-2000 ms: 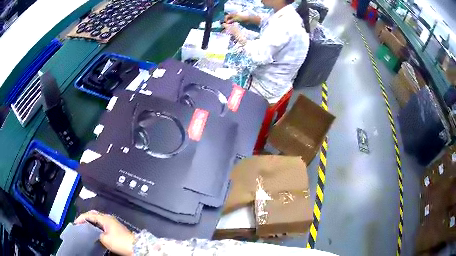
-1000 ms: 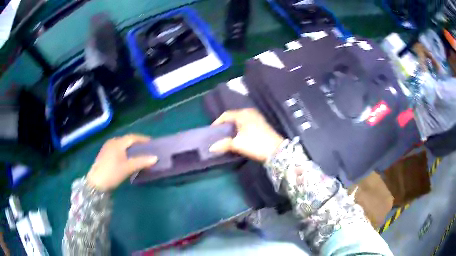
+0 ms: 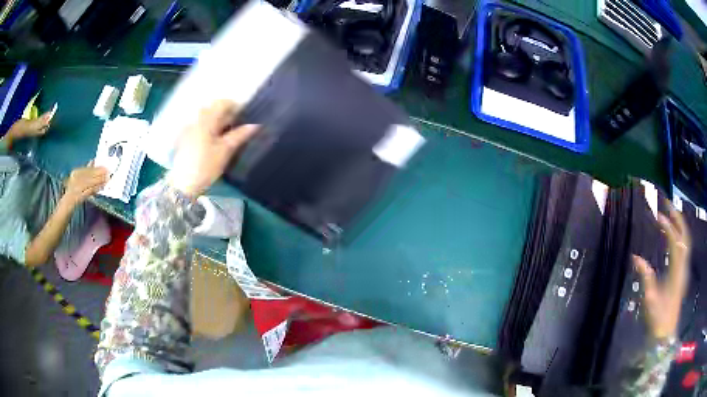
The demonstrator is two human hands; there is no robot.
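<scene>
My left hand (image 3: 203, 147) holds a folded box (image 3: 318, 132) by its pale end, tilted above the bench at left of centre. The box is black with white areas and is blurred. My right hand (image 3: 665, 271) is at the right with its fingers apart, over the stacked black flat boxes (image 3: 577, 271). These boxes have white-edged flaps and small round icons. Whether the right hand touches them is hard to tell.
Blue trays (image 3: 583, 77) with black headsets stand on the line behind the green bench (image 3: 434, 233). A label roll (image 3: 221, 217) trails a strip over the front edge. At left, a neighbouring person's hands (image 3: 85, 182) are beside white printed papers (image 3: 122, 159).
The view has swung left. Both hands were on a narrow folded box edge; now my left hand alone holds a box out at the left, and my right hand is away over the stack.
</scene>
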